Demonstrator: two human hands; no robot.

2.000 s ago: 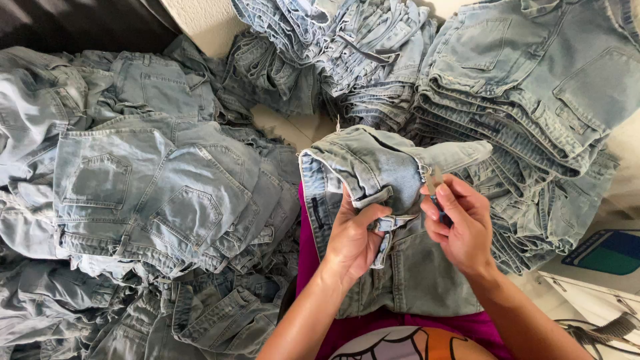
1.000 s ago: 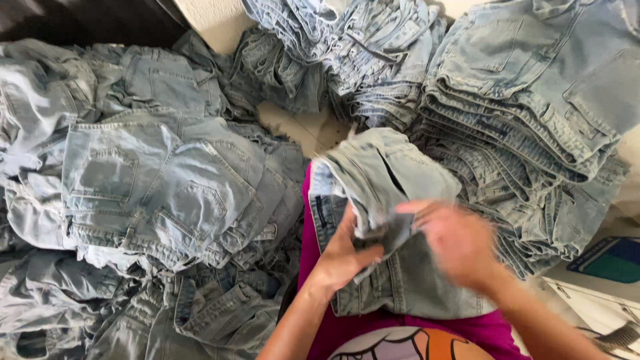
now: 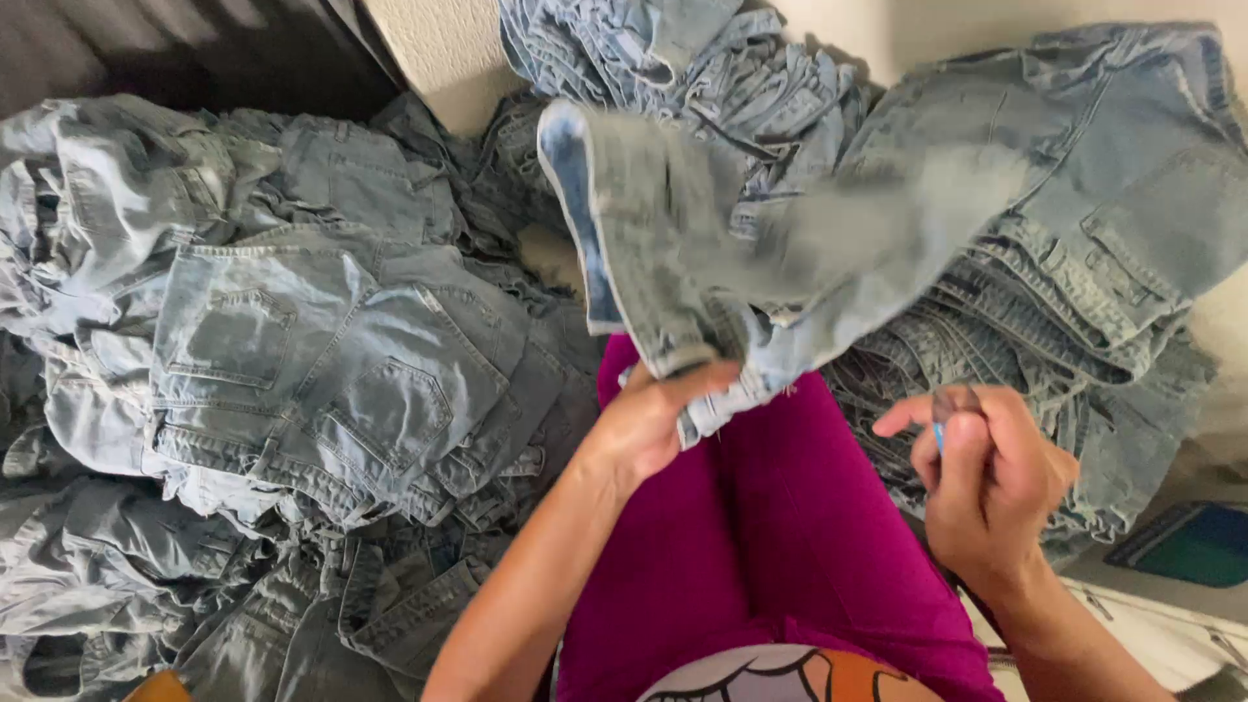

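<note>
My left hand (image 3: 648, 419) grips a pair of light blue denim shorts (image 3: 673, 234) by the waistband, above my lap. The garment is raised and spread out, its right part blurred. To the right, apart from the shorts, my right hand (image 3: 994, 478) is closed on a small tool (image 3: 941, 419) with a bit of blue on it, held between thumb and fingers; its kind cannot be told, as the fingers cover most of it.
A large heap of denim shorts (image 3: 331, 331) lies on the left. Another denim pile (image 3: 682, 68) is at the top centre, and a folded denim stack (image 3: 1053, 283) rises at the right. A dark green and blue flat item (image 3: 1185, 546) rests on a surface at the lower right.
The denim shorts, over my lap before, have been lifted up and away by my left hand, uncovering my legs. My right hand has moved away from the cloth, to the right and down.
</note>
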